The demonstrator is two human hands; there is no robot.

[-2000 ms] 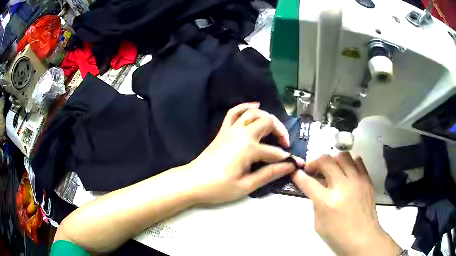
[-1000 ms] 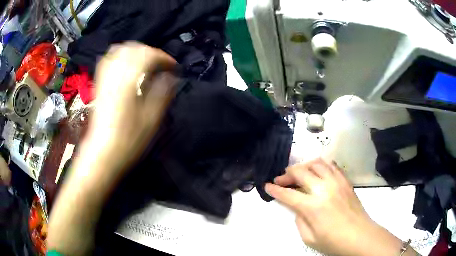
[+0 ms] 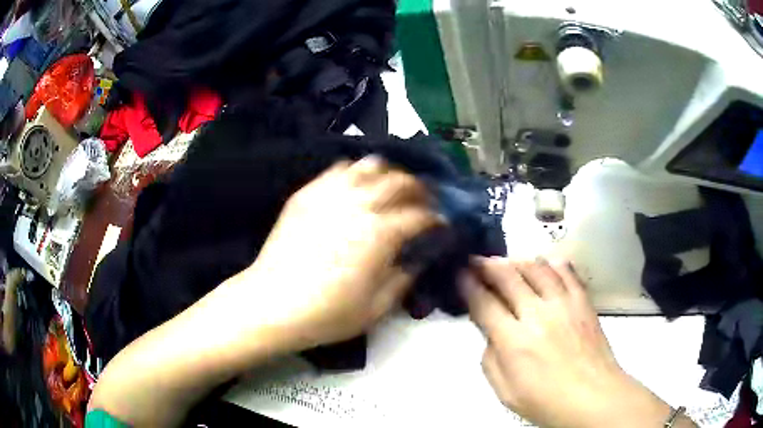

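A black garment lies bunched on the white table, left of and in front of the sewing machine. My left hand is blurred and grips a gathered fold of the garment. My right hand holds the garment's near right edge between thumb and fingers, just in front of the needle area. Small white marks show on the dark cloth by the presser foot. The fingertips of my left hand are partly hidden in the cloth.
Black fabric scraps lie right of the needle area. More black cloth is heaped behind. Red cloth, a red plastic bag, a crumpled clear bag and a beige object with a round grille lie at the left.
My left hand swung out left over the garment, then came back right to the cloth near my right hand. The garment has been turned and bunched. The view has shifted a little.
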